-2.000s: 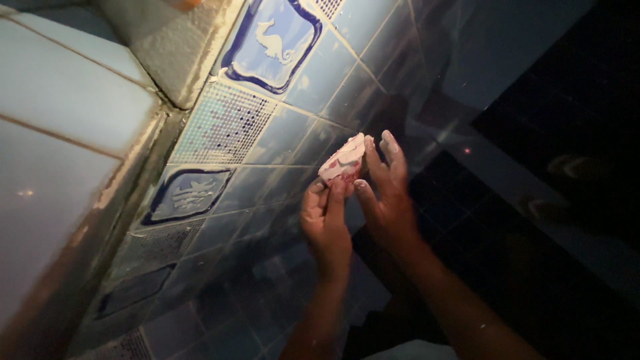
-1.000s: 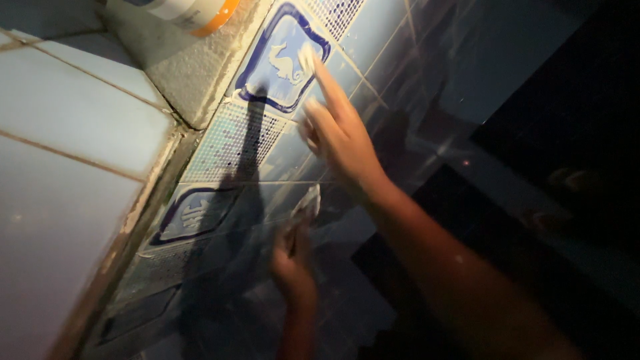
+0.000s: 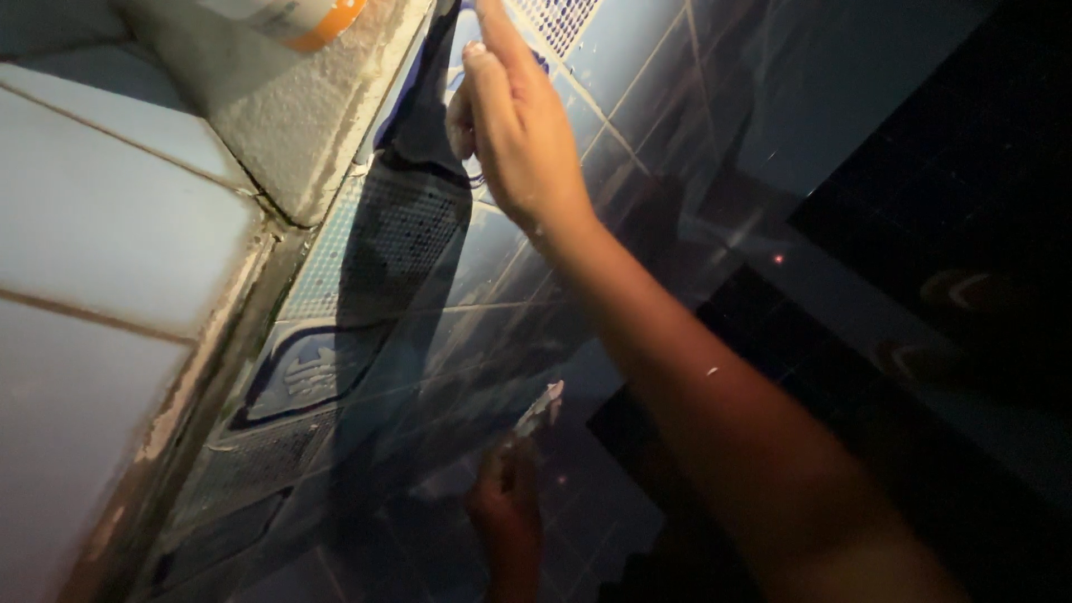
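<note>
My right hand (image 3: 519, 126) is raised against the blue decorative wall tile at the top, its index finger reaching past the upper edge of the view; white residue marks the thumb tip. Nothing shows held in it. Lower down, in shadow, my left hand (image 3: 507, 486) grips a small piece smeared with white paste (image 3: 540, 409); what the piece is, I cannot tell. Left of my hands, a mosaic-pattern tile (image 3: 322, 272) and a blue-bordered relief tile (image 3: 310, 373) run down the wall in a band.
At upper left a white and orange container (image 3: 322, 25) stands on a rough grey ledge (image 3: 276, 142). Pale tiles (image 3: 109, 226) with dirty joints lie left of a worn edge (image 3: 209, 368). The dark floor (image 3: 921, 167) at right holds dim, unclear objects.
Both hands were together at the white-smeared piece two seconds ago; they have since parted. My right hand has moved up along the tiled wall, while my left hand is lower with the piece.
</note>
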